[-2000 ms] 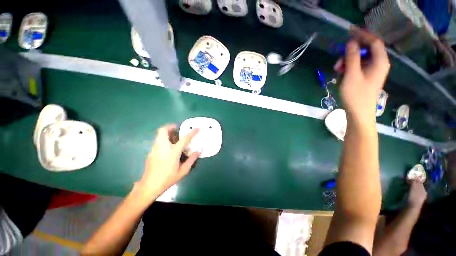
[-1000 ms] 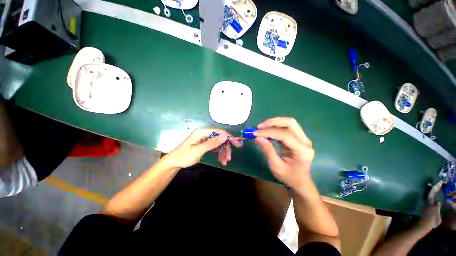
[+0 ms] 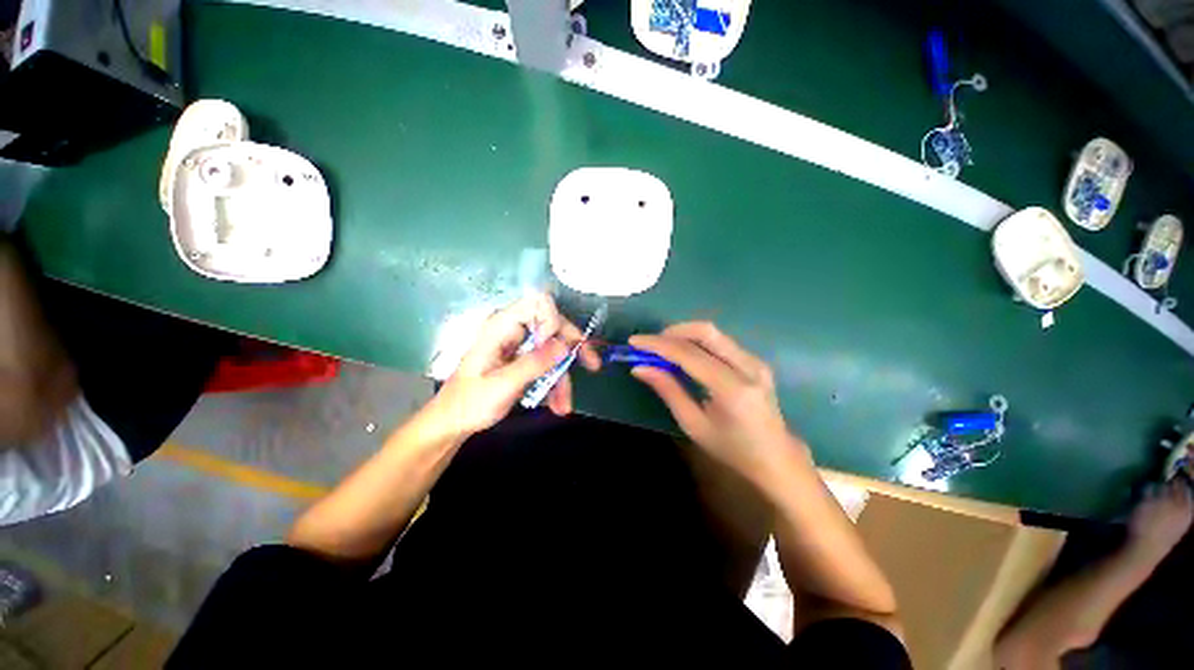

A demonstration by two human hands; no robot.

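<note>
My left hand [image 3: 504,364] holds a small blue-and-white circuit board [image 3: 547,380] near the bench's front edge. My right hand [image 3: 714,393] holds a blue battery cell [image 3: 638,357] by its right end. Thin wires, one reddish, run between the board and the battery. The fingers hide part of both. An off-white housing shell [image 3: 612,233] lies beyond my hands, with two dark holes near its far edge. Another shell [image 3: 252,216] lies open at the left, partly on a further shell piece [image 3: 207,127].
A dark boxy device [image 3: 92,79] stands at far left. A white strip [image 3: 786,131] crosses the green bench. A wired battery and board [image 3: 962,425] lie at right. Part-filled shells [image 3: 1097,183] lie beyond the strip. Another person's hand [image 3: 1163,517] is at the right edge; an open carton [image 3: 917,563] is below.
Since two seconds ago, my left hand has left the shell and my right hand has come back from beyond the strip. Over the last second, the board has turned and shows more beside my left fingers.
</note>
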